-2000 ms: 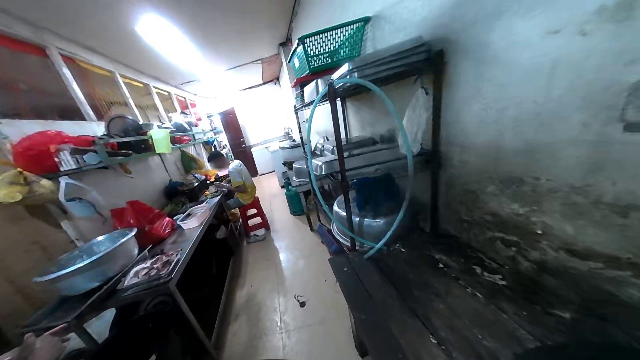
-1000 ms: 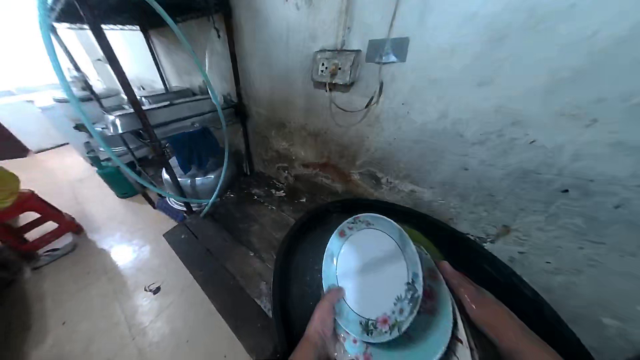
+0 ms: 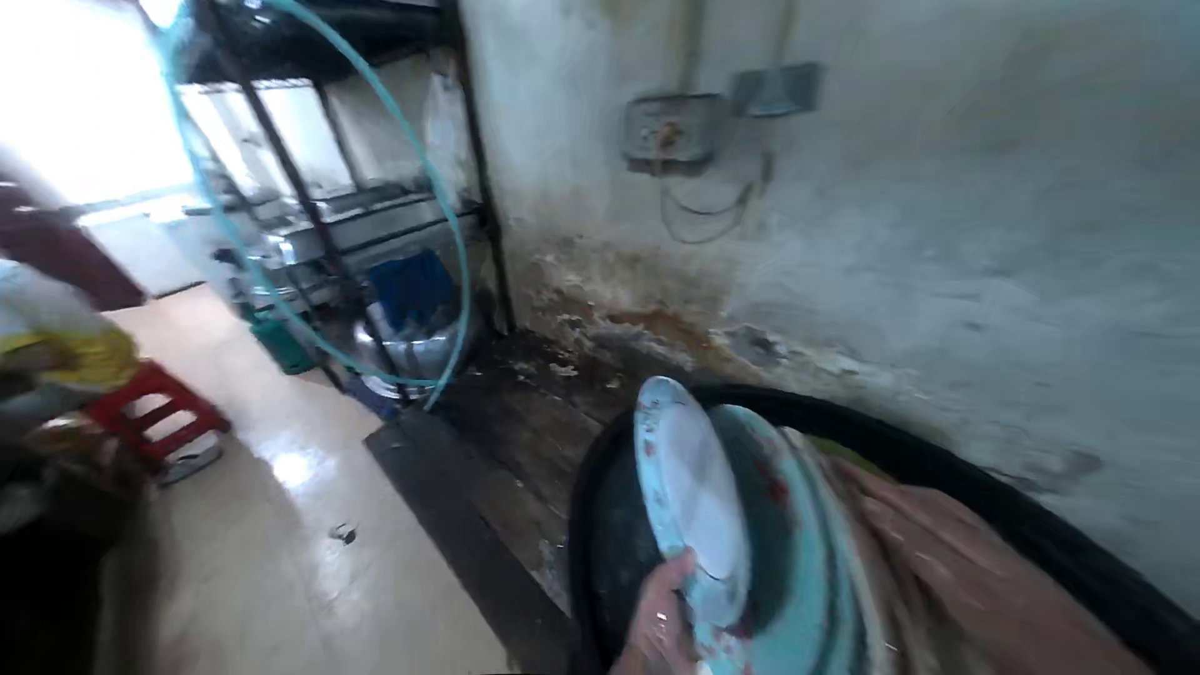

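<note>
My left hand point(image 3: 661, 614) grips the lower edge of a small floral-rimmed plate point(image 3: 694, 487), which is tilted nearly on edge. Beside it on the right, several larger turquoise-rimmed plates point(image 3: 806, 562) stand tilted together inside a large black tub point(image 3: 600, 525). My right hand point(image 3: 956, 544), blurred, lies against the back of those plates at the right; its fingertips are partly hidden. The tub rests on a dark wooden bench point(image 3: 525, 497).
A stained wall point(image 3: 919, 234) with an electrical outlet box point(image 3: 670, 131) rises behind the tub. At left stand a metal rack point(image 3: 300, 187) with a looped blue hose point(image 3: 450, 225), a green gas cylinder point(image 3: 281, 342), a red plastic stool point(image 3: 159, 412) and a seated person point(image 3: 56, 328).
The small plate, facing up a second ago, is now turned nearly on edge, and the larger plates are tilted too. The view swung from the room to the tub since the first frame.
</note>
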